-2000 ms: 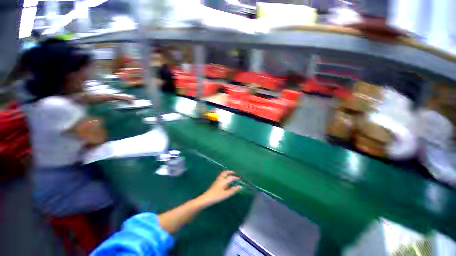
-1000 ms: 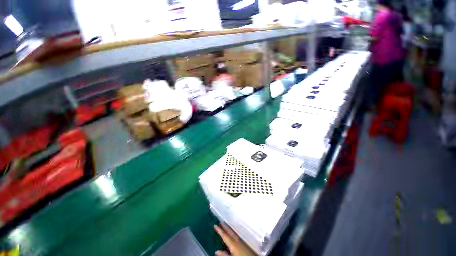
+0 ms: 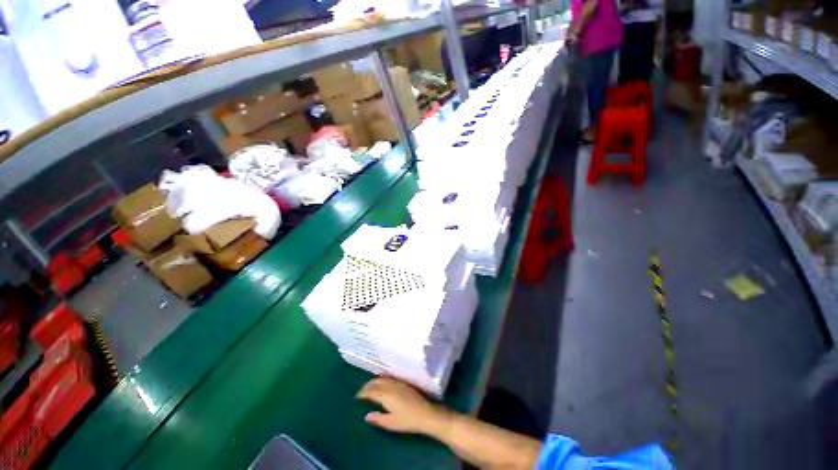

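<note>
My right hand (image 3: 402, 405), in a blue sleeve, reaches in from the lower right. It lies low beside the front bottom edge of a stack of white retail boxes (image 3: 381, 335); its fingers are loosely bent and it holds nothing. Whether it touches the stack is unclear. A yellow-gold sticker sheet with black dots (image 3: 379, 283) lies on top of the stack. A corner of the silver-grey scale (image 3: 287, 453) shows at the bottom edge. My left hand is out of the picture.
Long rows of white boxes (image 3: 487, 151) run along the green conveyor bench (image 3: 225, 390). An overhead shelf, cartons (image 3: 179, 271) and white bags lie beyond. Red stools (image 3: 621, 138) and a person in a pink top (image 3: 602, 27) are at the right, beside the aisle.
The view has swung right from the neighbouring worker to the box stacks. My left hand has left the picture. My right hand and its sleeve now show more fully by the stack.
</note>
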